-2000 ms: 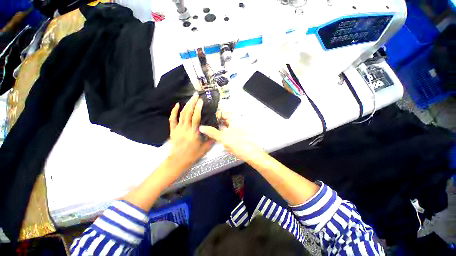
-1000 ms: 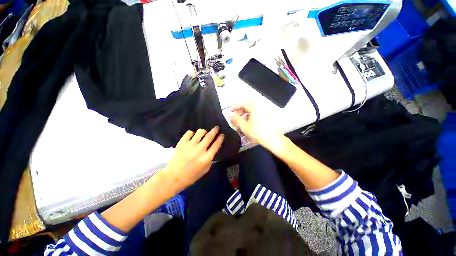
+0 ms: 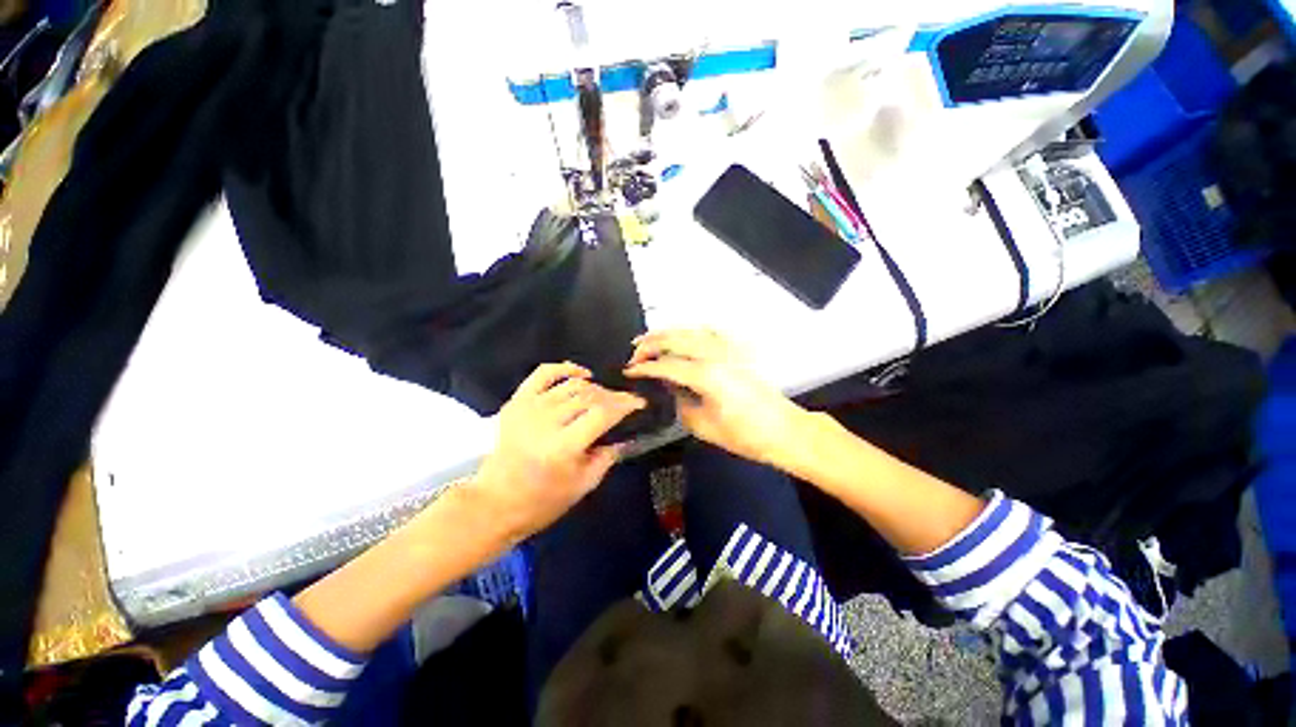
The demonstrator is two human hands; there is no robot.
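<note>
A black garment point(image 3: 483, 320) lies across the left of the white table, and one end runs under the presser foot point(image 3: 590, 213) of the white sewing machine point(image 3: 839, 107). My left hand point(image 3: 552, 443) holds the near end of the cloth at the table's front edge, fingers bent over it. My right hand point(image 3: 718, 395) is beside it, fingertips pinching the right side of the same end. The cloth between hands and foot lies fairly flat. The fingertips and the fold under them are partly hidden.
A black smartphone point(image 3: 778, 234) lies right of the needle, with thin coloured sticks point(image 3: 836, 206) beside it. Dark straps point(image 3: 1006, 249) cross the table's right part. A black garment pile point(image 3: 1052, 426) is at the right, and blue crates point(image 3: 1194, 213) stand behind. A worn yellow-brown board point(image 3: 71, 568) is at the left.
The cloth end has come from the foot towards the table's front edge. My right hand, off the cloth one second ago, has moved down and taken hold of it beside my left hand.
</note>
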